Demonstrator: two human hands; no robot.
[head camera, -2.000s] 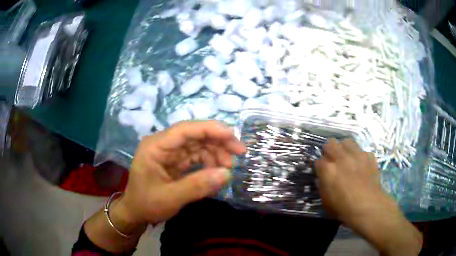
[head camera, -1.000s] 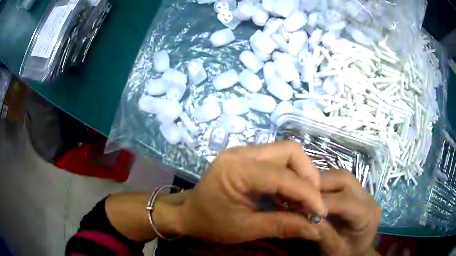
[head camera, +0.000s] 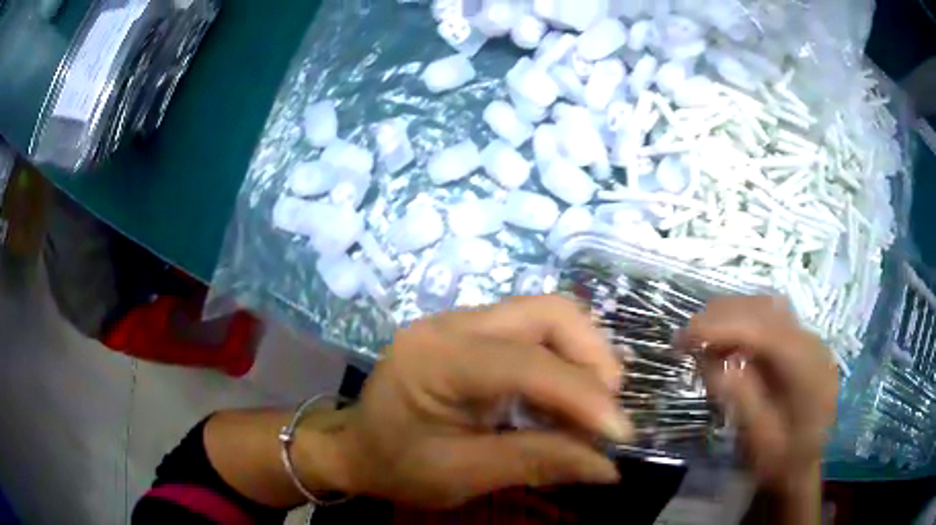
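My left hand (head camera: 493, 400) is over the near left part of the clear parts tray, thumb and fingers pinched together. A thin silvery shaft (head camera: 652, 457) sticks out to the right from its fingertips. My right hand (head camera: 770, 379) is blurred over the tray's right side, fingers curled. A small glint shows by its fingertips, but what it holds, if anything, is unclear. The clear tray (head camera: 657, 256) holds a heap of metal shafts (head camera: 657, 354), and both hands cover parts of it.
A large clear bag (head camera: 241, 246) lies under the tray. On it are loose white caps (head camera: 529, 210) at left and centre, and a heap of white sleeves (head camera: 759, 185) at right. A clear box with white paper (head camera: 92, 77) is at far left. Slim metal parts (head camera: 903, 379) lie at the right edge.
My hands came together near the body, then parted: my right hand has moved right and up over the tray. The view has shifted relative to the bench.
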